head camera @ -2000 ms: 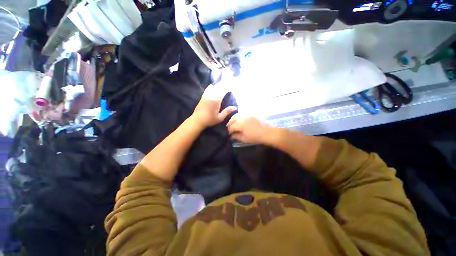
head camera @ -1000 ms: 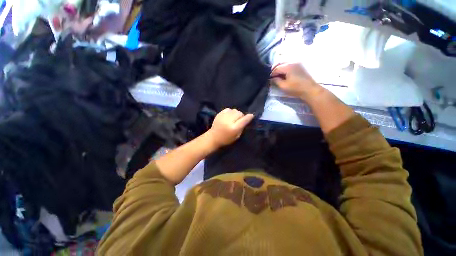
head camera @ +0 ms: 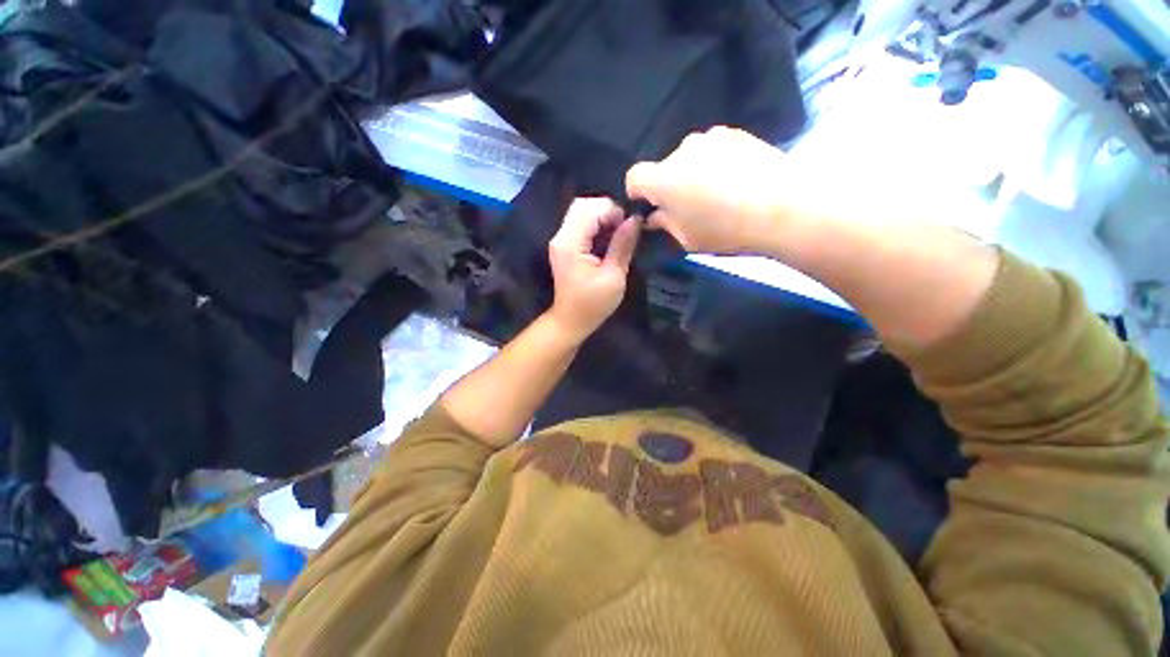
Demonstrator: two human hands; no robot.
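Observation:
The black garment piece (head camera: 629,80) lies over the front edge of the white machine table and hangs down towards my lap. My left hand (head camera: 593,263) pinches a black edge of the cloth between thumb and fingers. My right hand (head camera: 712,193) is right beside it, pinching the same black edge, with the fingertips of both hands almost touching. The needle area of the white sewing machine (head camera: 956,71) is at the upper right, away from both hands. What exactly lies between the fingertips is too small to tell.
A heap of black garments (head camera: 167,257) fills the left. The table's front edge with its ruler scale (head camera: 462,148) shows behind my left hand. A white sheet (head camera: 1052,180) lies under the machine arm. A red and green packet (head camera: 128,580) and white scraps lie at the lower left.
The view has swung left and down. My right hand has left the bed near the needle and come to my left hand at the cloth edge. The black cloth has moved away from the needle.

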